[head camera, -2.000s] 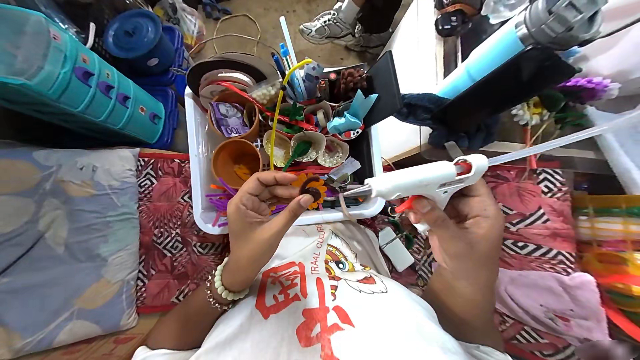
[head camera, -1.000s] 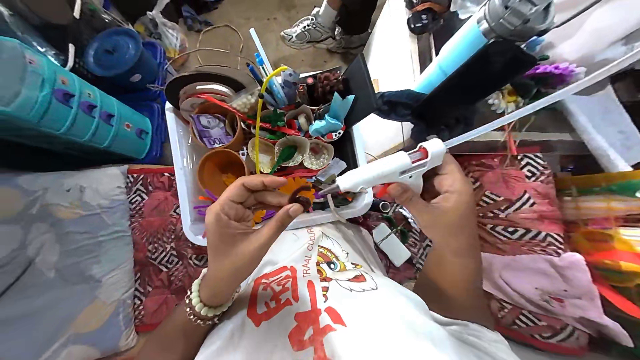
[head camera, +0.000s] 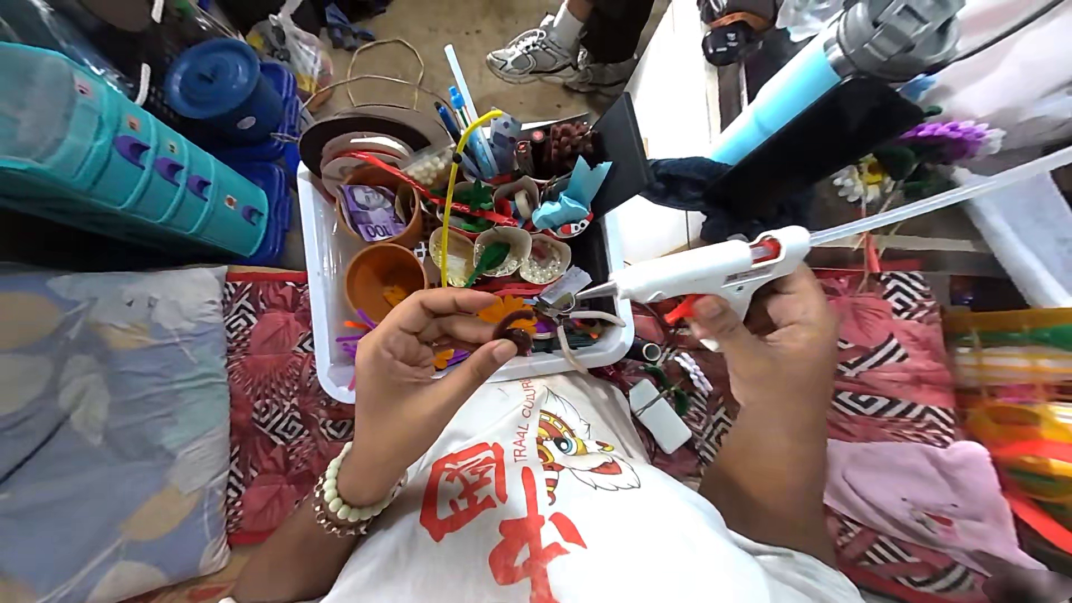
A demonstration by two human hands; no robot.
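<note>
Between the thumb and fingers of my left hand (head camera: pixel 427 360) is a small dark brown fuzzy coil (head camera: pixel 514 332). An orange petalled piece (head camera: pixel 505 311) shows just behind it; whether the two are joined, I cannot tell. My right hand (head camera: pixel 775 335) grips a white hot glue gun (head camera: pixel 712 268) by its handle, thumb beside the red trigger (head camera: pixel 684 310). The nozzle points left, a short way right of the coil, and a long clear glue stick (head camera: pixel 938 198) sticks out of the back. Both hands are over the near edge of a white plastic tray (head camera: pixel 630 328).
The tray holds an orange cup (head camera: pixel 385 280), paper cups of beads (head camera: pixel 544 258), pens and a yellow pipe cleaner (head camera: pixel 450 197). Teal drawers (head camera: pixel 151 159) stand left. A light blue tumbler (head camera: pixel 779 109) lies at the upper right. Another person's shoe (head camera: pixel 536 54) is beyond the tray.
The brown coil has turned between my left fingers, and the orange petals now show behind it. My right hand still holds the glue gun, its nozzle now a little farther from the coil than one second ago.
</note>
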